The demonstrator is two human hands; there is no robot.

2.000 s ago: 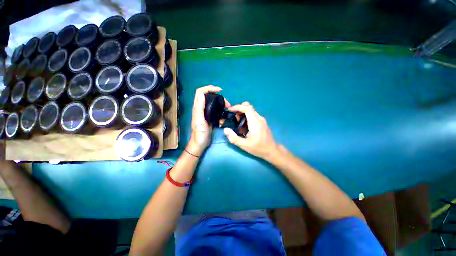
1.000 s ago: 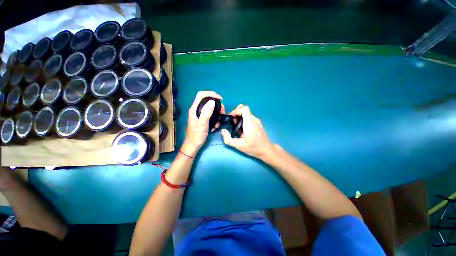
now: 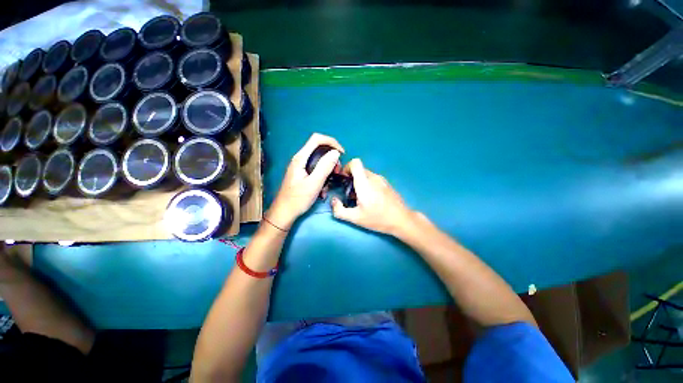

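Note:
A black folding mount (image 3: 320, 158) is held between my two hands above the blue-green bench, opened out with a round black part at the left and a darker part at the right. My left hand (image 3: 303, 183) grips the round part, with the thumb across its face. My right hand (image 3: 374, 200) pinches the other part between thumb and fingers. A narrow dark piece joins the parts. My fingers hide much of both parts.
Rows of black round mounts (image 3: 200, 161) stand on a cardboard pad (image 3: 90, 221) at left, over another layer. One glaring mount (image 3: 196, 215) stands at the near corner. Another person's arm (image 3: 45, 299) is at lower left. An open carton (image 3: 603, 318) is below the bench edge at right.
My left hand has turned, and its thumb now lies across the round part. My hands are slightly closer together, and less of the mount shows. The view has shifted slightly.

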